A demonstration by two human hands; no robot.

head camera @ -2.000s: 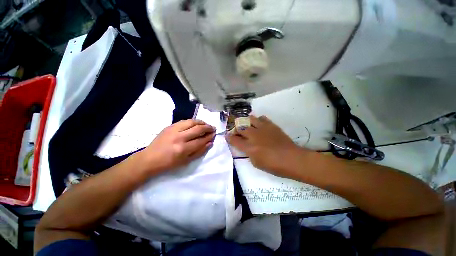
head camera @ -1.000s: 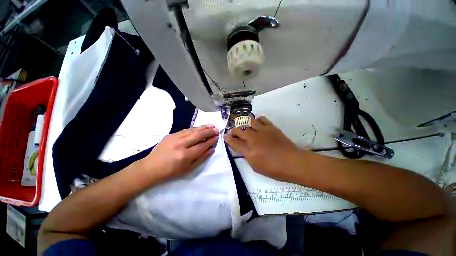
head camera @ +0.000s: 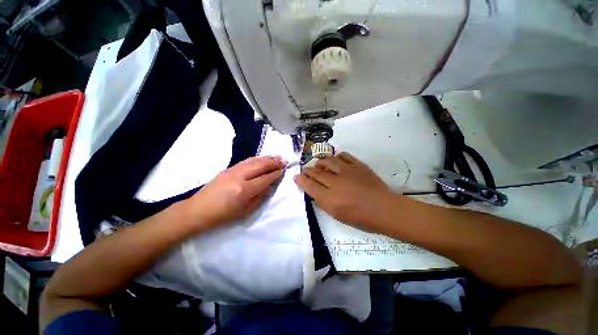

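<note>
White lining lies under both hands and hangs over the table's front edge, with dark fabric curving away at the left. My left hand presses the lining with its fingertips at the seam edge. My right hand rests against the same seam from the right, fingers bent, just below the tension dial. The white sewing machine head is above the hands. The needle tip and presser foot are mostly hidden behind the dial and fingers.
Black shears lie right of the needle, with silvery snips across their handles. A ruler scale runs along the front table edge. A red basket at the left holds white items. A loose thread curls on the bed.
The view has shifted slightly. My left hand's fingertips sit a little farther from the needle than one second ago. The right hand stays nearly in place.
</note>
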